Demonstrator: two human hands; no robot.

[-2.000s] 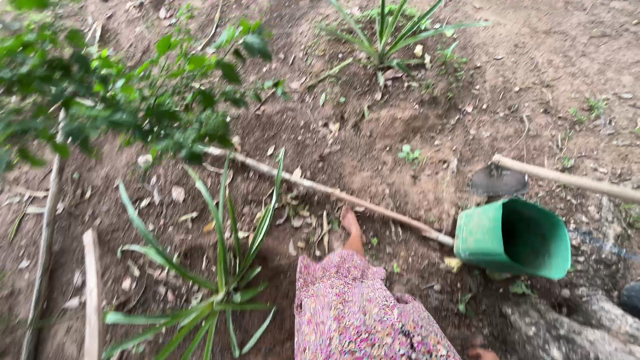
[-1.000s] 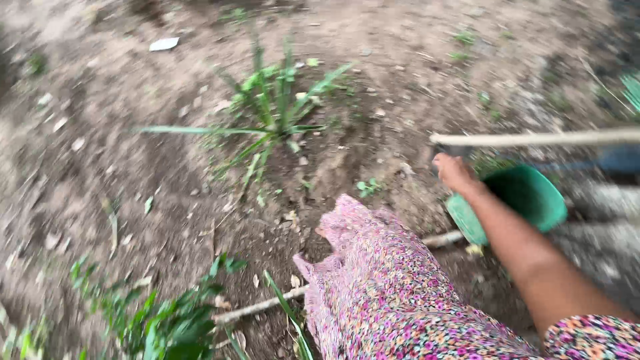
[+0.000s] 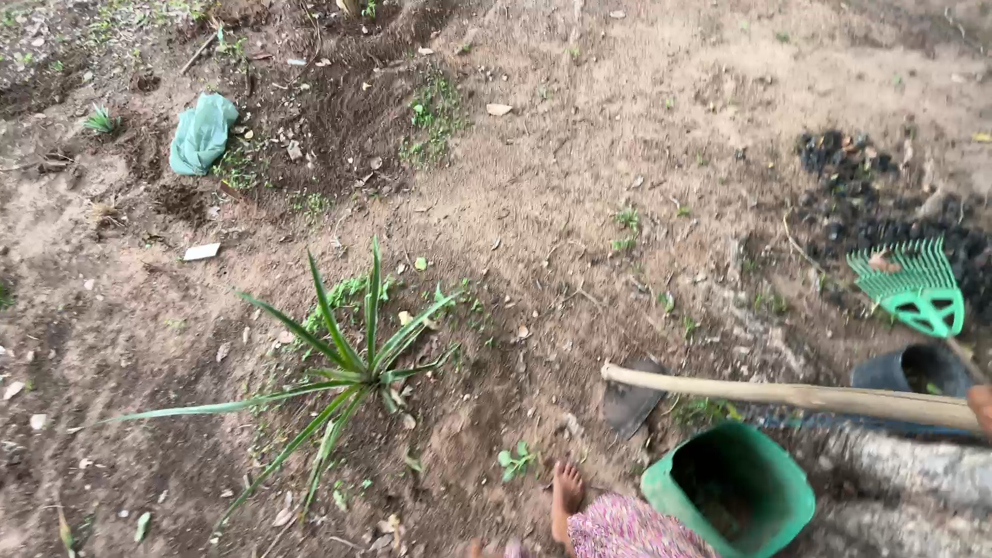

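Note:
At the right edge a small part of my right hand (image 3: 980, 404) shows against the wooden handle (image 3: 806, 397) of a hoe, closed around its far end as far as can be seen. The hoe's dark metal blade (image 3: 632, 399) rests on the soil at the other end of that handle. Just below the handle stands a green plastic bucket (image 3: 802, 508) with its mouth facing up and some soil inside. My left hand is out of view. My bare foot (image 3: 567, 492) and patterned skirt are at the bottom.
A spiky-leaved plant (image 3: 360, 376) grows left of centre. On the right lie a green plastic rake (image 3: 926, 298), a dark container (image 3: 887, 372) and black charcoal-like lumps (image 3: 914, 232). A green plastic bag (image 3: 203, 133) and a white flat piece (image 3: 202, 251) lie on the soil at the upper left.
My right arm, stretched out to the hoe near its blade end one second ago, is now mostly out of view, with the hand at the far end of the handle. The view has shifted.

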